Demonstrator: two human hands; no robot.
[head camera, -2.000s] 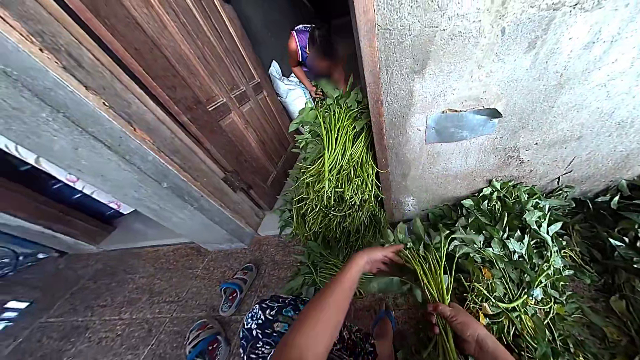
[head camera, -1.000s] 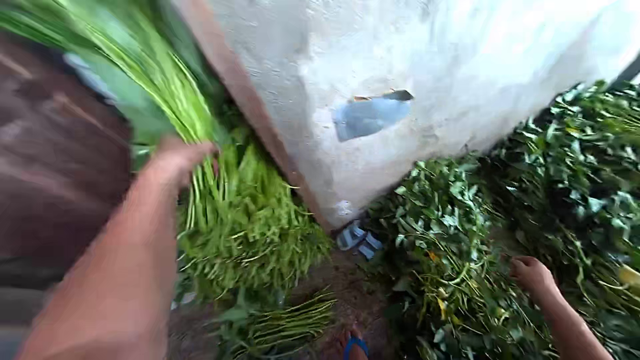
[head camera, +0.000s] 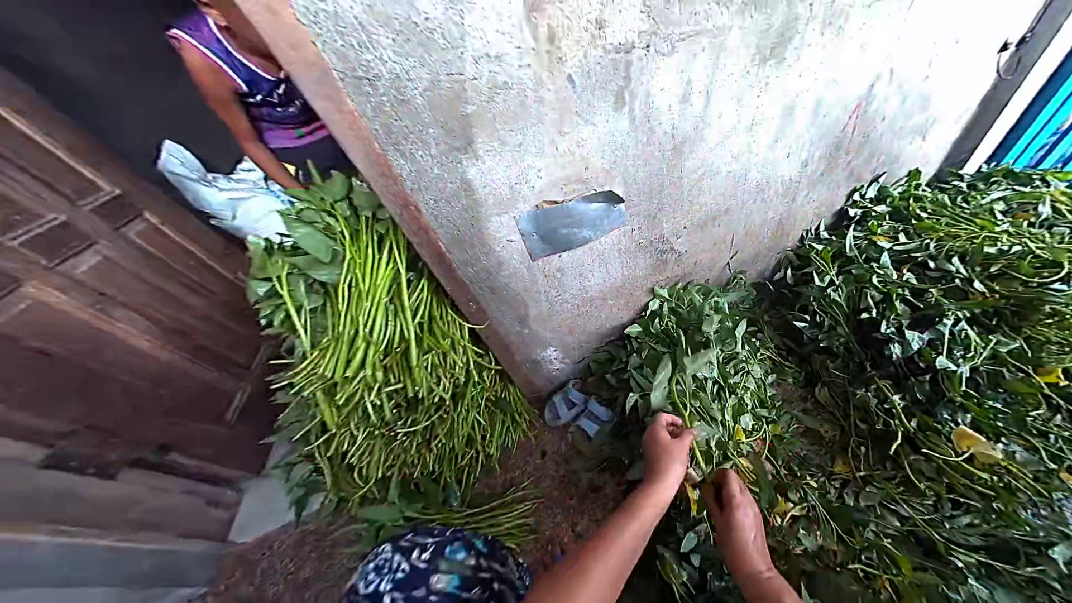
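My left hand (head camera: 667, 450) has its fingers closed around a thin green stem of a leafy vegetable, at the near edge of a loose pile of leafy greens (head camera: 712, 335). Just right of it and slightly lower, my right hand (head camera: 735, 511) reaches among the stems; what it grips is hidden behind the fingers and leaves. In the doorway at the left stands a tall stack of green-stemmed bundles (head camera: 394, 360), cut ends facing me. A smaller bunch of stems (head camera: 494, 515) lies on the floor below that stack.
A person (head camera: 251, 92) in a purple sleeveless top reaches behind the stack, beside a white sack (head camera: 222, 193). A wooden door (head camera: 109, 276) is at the left. Sandals (head camera: 578, 408) lie by the corner of the concrete wall (head camera: 469, 126). A larger heap of greens (head camera: 938, 335) fills the right.
My left hand has moved from the stack in the doorway to the loose pile at the right. The bunch of stems held two seconds ago is no longer in my hands.
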